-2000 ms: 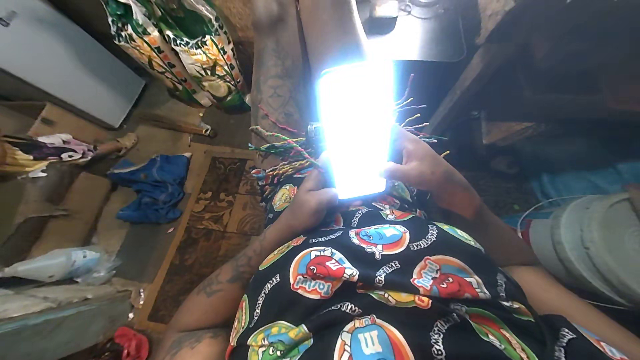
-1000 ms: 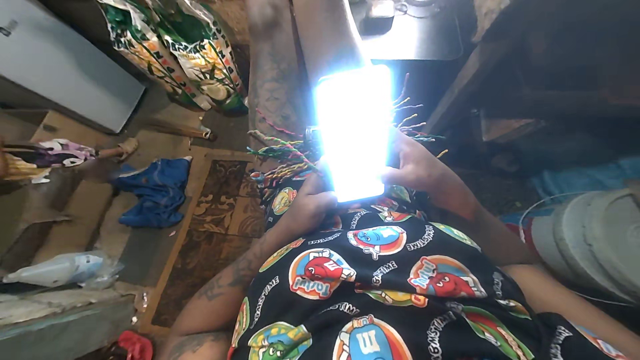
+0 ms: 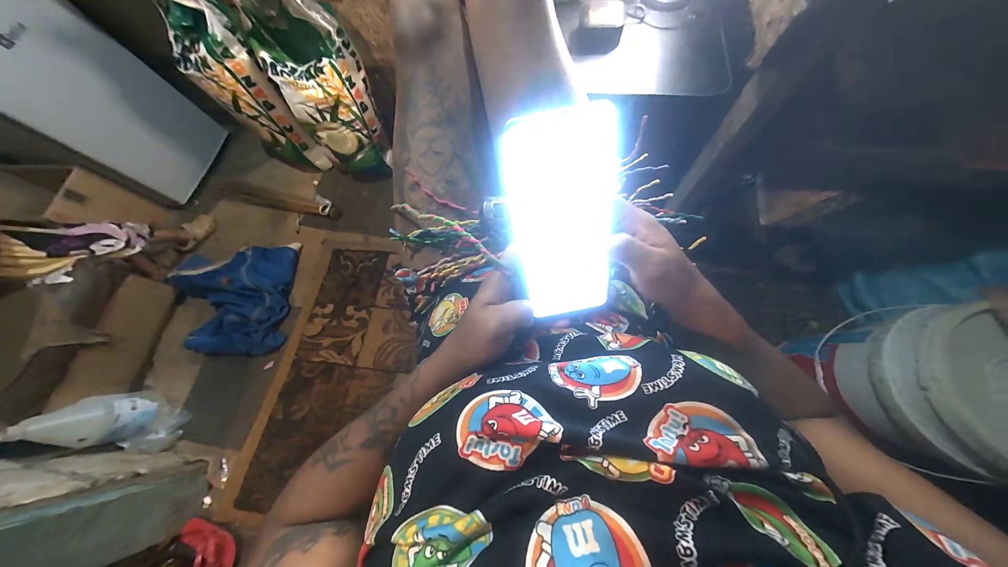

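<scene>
A phone (image 3: 561, 213) with a glaring white screen stands tilted over my lap, held by both hands. My left hand (image 3: 498, 311) grips its lower left edge. On the right edge, my right hand (image 3: 650, 252) closes around its side. The glare hides all screen detail and some of the fingertips. Colourful twisted cords (image 3: 449, 228) stick out on both sides behind the phone. Below it lies black cloth (image 3: 614, 472) printed with candy characters over my lap and torso.
Printed sacks (image 3: 315, 94) stand upper left, near a pale cabinet-like panel (image 3: 94, 79). Blue cloth (image 3: 236, 299) lies beside a patterned mat (image 3: 339, 346). A plastic bottle (image 3: 87, 421) rests lower left. At right is a lidded bucket (image 3: 937, 378); a shiny metal surface (image 3: 661, 63) is at top.
</scene>
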